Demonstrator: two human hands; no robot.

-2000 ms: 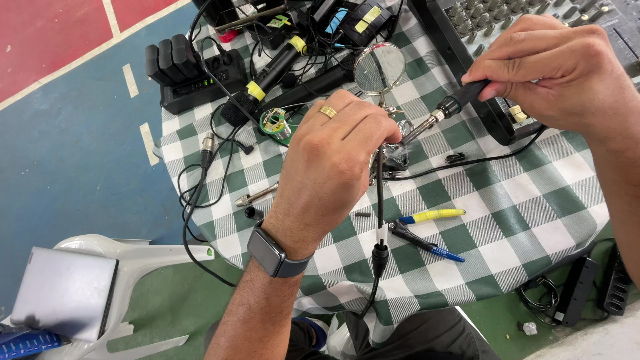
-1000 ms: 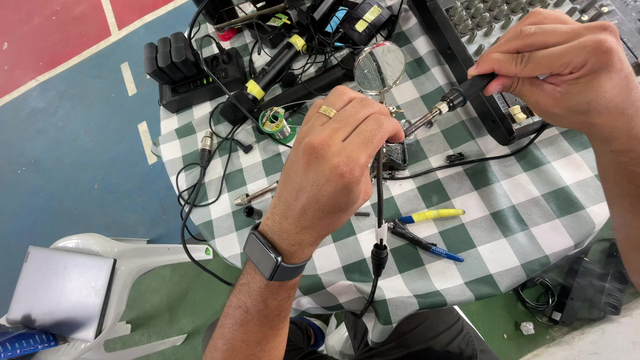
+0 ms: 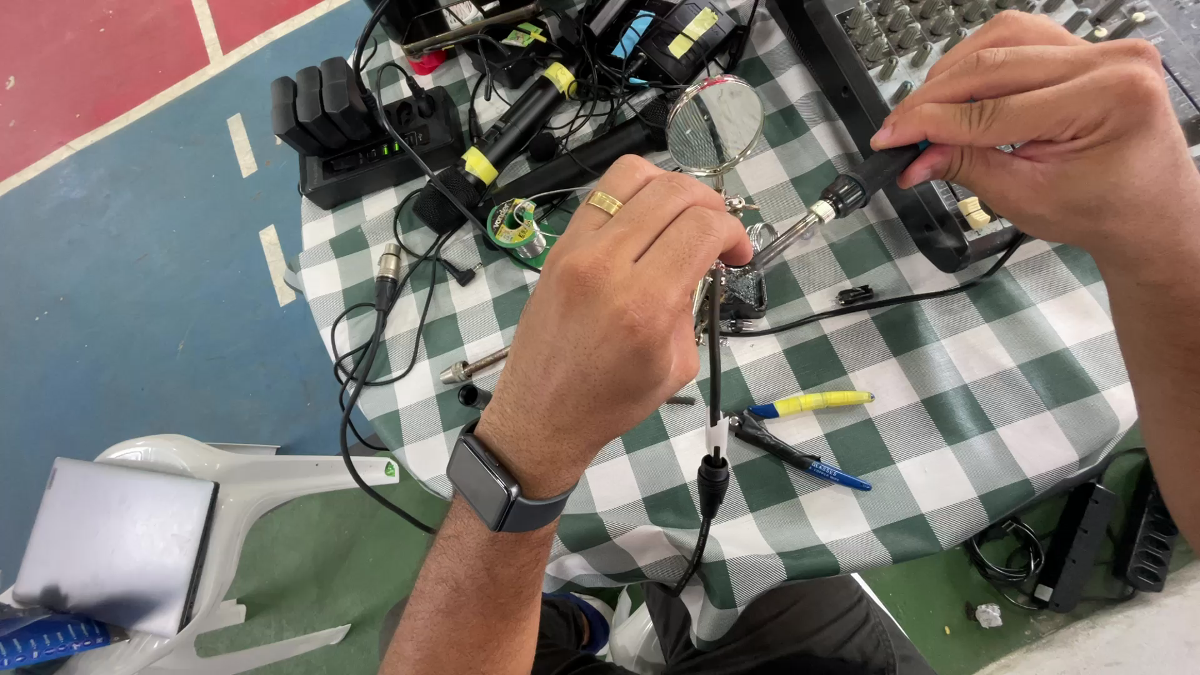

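My right hand (image 3: 1041, 131) grips the dark handle of a soldering iron (image 3: 844, 197), its metal shaft slanting down left to the helping-hands stand. The iron's tip is hidden near my left fingertips. My left hand (image 3: 628, 272), with fingers bent together, is over the stand; what it pinches is hidden. A round magnifying lens (image 3: 715, 125) stands just above it. From below its fingers a black cable (image 3: 714, 356) runs down through a black connector sleeve (image 3: 712, 483). Partly behind my left hand is a spool of solder wire (image 3: 517, 231).
Pliers with blue and yellow handles (image 3: 806, 404) lie right of the cable. Wireless microphones (image 3: 520, 122), a battery charger (image 3: 375, 141) and tangled cables fill the upper left. An audio mixer (image 3: 900, 56) is at upper right. A laptop (image 3: 117, 544) rests on a white plastic chair (image 3: 262, 469).
Wisps of smoke seen near the iron's tip two seconds ago no longer show clearly. Both hands stay in nearly the same place, the right one still on the iron.
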